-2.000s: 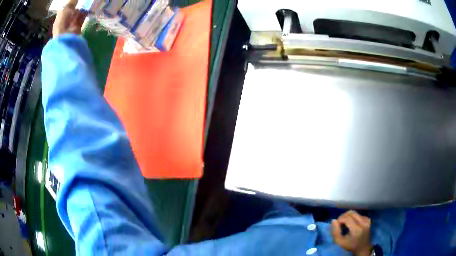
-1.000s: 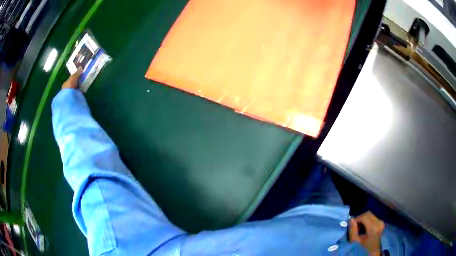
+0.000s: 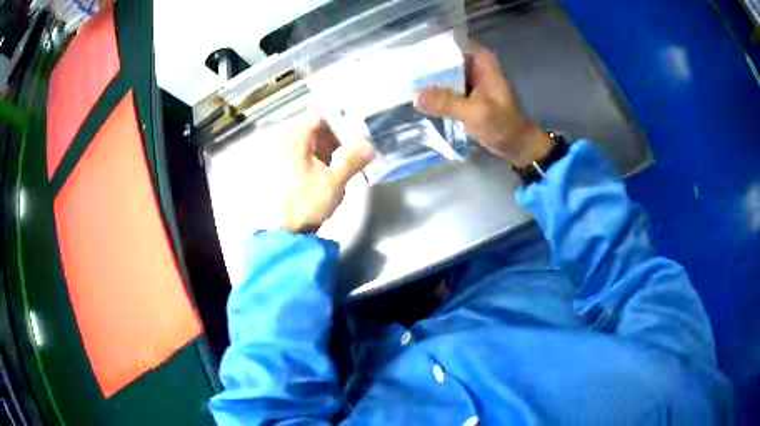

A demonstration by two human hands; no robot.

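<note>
A product box with a dark printed face and a blue band lies in a clear plastic bag over the steel plate of the sealer. The bag's loose film reaches up over the seal bar. My right hand grips the box and bag on the right, thumb on top. My left hand is at the left edge of the box, fingers bent and thumb touching its side; glare blurs it, and whether it grips cannot be told.
The white machine body stands behind the bar. To the left, two red sheets lie on the green bench. Part of a shiny-film pack shows at the top left. Blue floor lies to the right.
The view has swung right to the sealer. My left hand has come from a pack on the green bench to the steel plate. My right hand has risen from my lap onto the bagged box.
</note>
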